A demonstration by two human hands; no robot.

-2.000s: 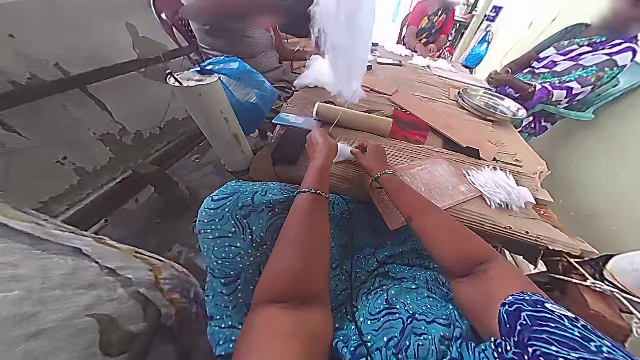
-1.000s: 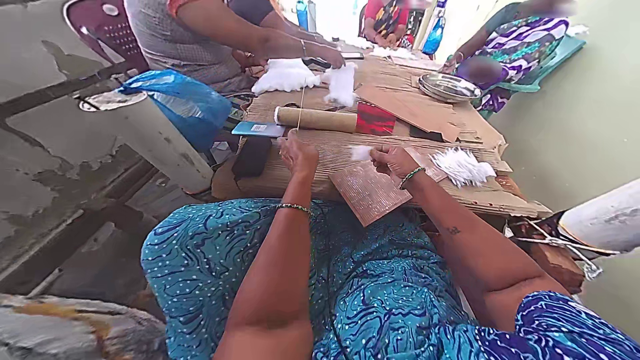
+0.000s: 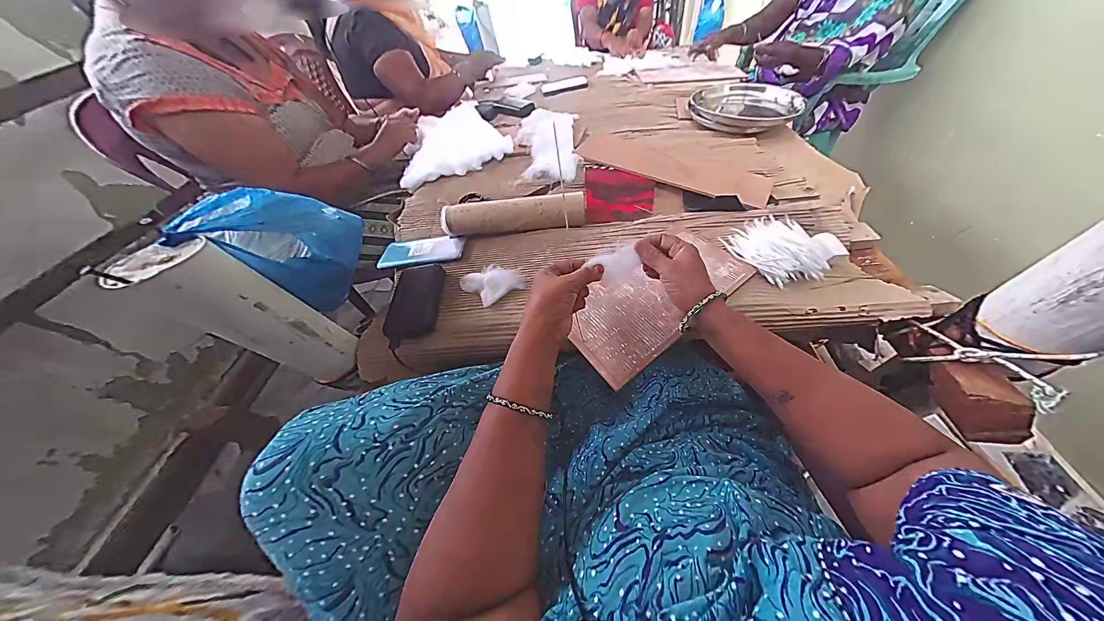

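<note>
A small tuft of white cotton (image 3: 617, 266) is stretched between my two hands. My left hand (image 3: 562, 291) pinches its left end, and my right hand (image 3: 677, 269) pinches its right end. Below them a brown textured board (image 3: 625, 332) lies aslant, its near corner over the table's front edge. To the right of the board rests a pile of thin white cotton wicks (image 3: 780, 250). Left of my left hand a loose cotton tuft (image 3: 493, 283) lies on the corrugated cardboard. Beyond my hands lies a cardboard tube (image 3: 517, 214) with a red patterned piece (image 3: 618, 194) at its right end.
A blue phone (image 3: 421, 252) and a black case (image 3: 414, 302) lie at the left table edge. Farther back are cotton sheets (image 3: 457, 147) and steel plates (image 3: 748, 108). Several people sit around the table. A blue plastic bag (image 3: 267, 237) stands beside a pale pipe (image 3: 233, 302) at left.
My hands have come closer together, with cotton now between both; one second ago they were apart. The loose cotton tuft at left now shows. The view has shifted.
</note>
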